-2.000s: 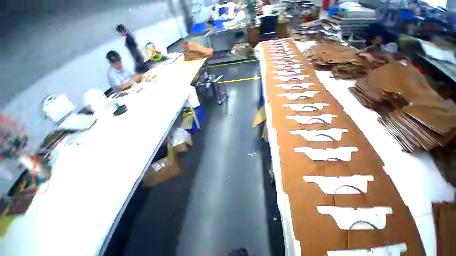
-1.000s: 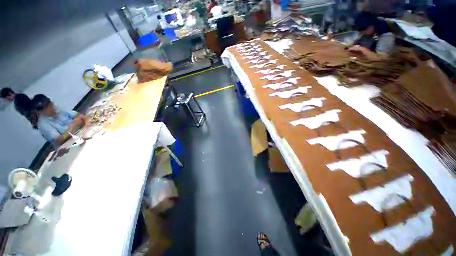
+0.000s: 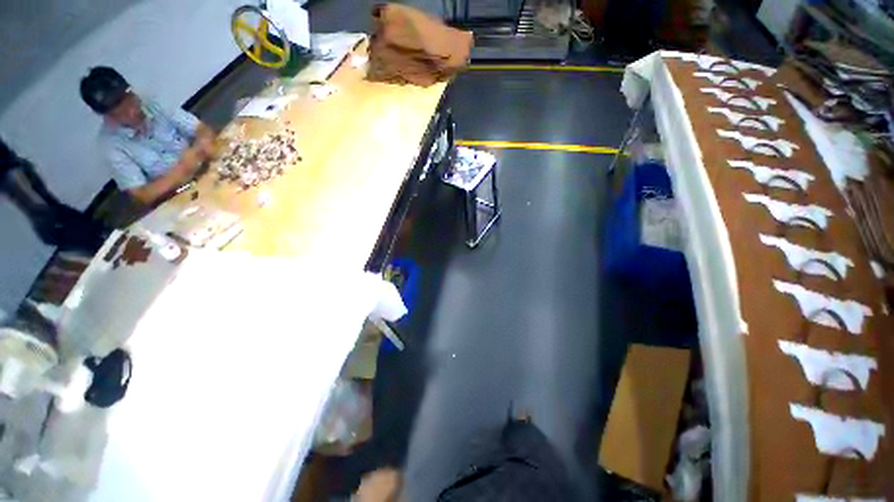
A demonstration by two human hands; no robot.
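Brown bag panels [image 3: 720,167] lie in a long overlapping row on the white-covered table at the right. White stepped patches [image 3: 833,368] repeat along the row, each with a thin arched handle [image 3: 841,378]. A small, blurred skin-coloured shape at the bottom edge, left of my dark-clothed leg, looks like my left hand [image 3: 377,485]. It is cut off by the edge, and its fingers and anything in it cannot be made out. It is away from the panels. My right hand is out of the picture.
A person [image 3: 147,147] sits at the left table [image 3: 338,186] by a heap of small parts [image 3: 257,159]. A stool [image 3: 471,169], blue bin [image 3: 642,225] and cardboard [image 3: 645,407] stand along the aisle. A brown pile [image 3: 417,44] and yellow handwheel [image 3: 260,37] are at the back.
The view has turned left and moved forward along the aisle. The seated person, stool and brown pile look nearer. The panel row has shifted to the right edge. A hand-like shape has appeared at the bottom.
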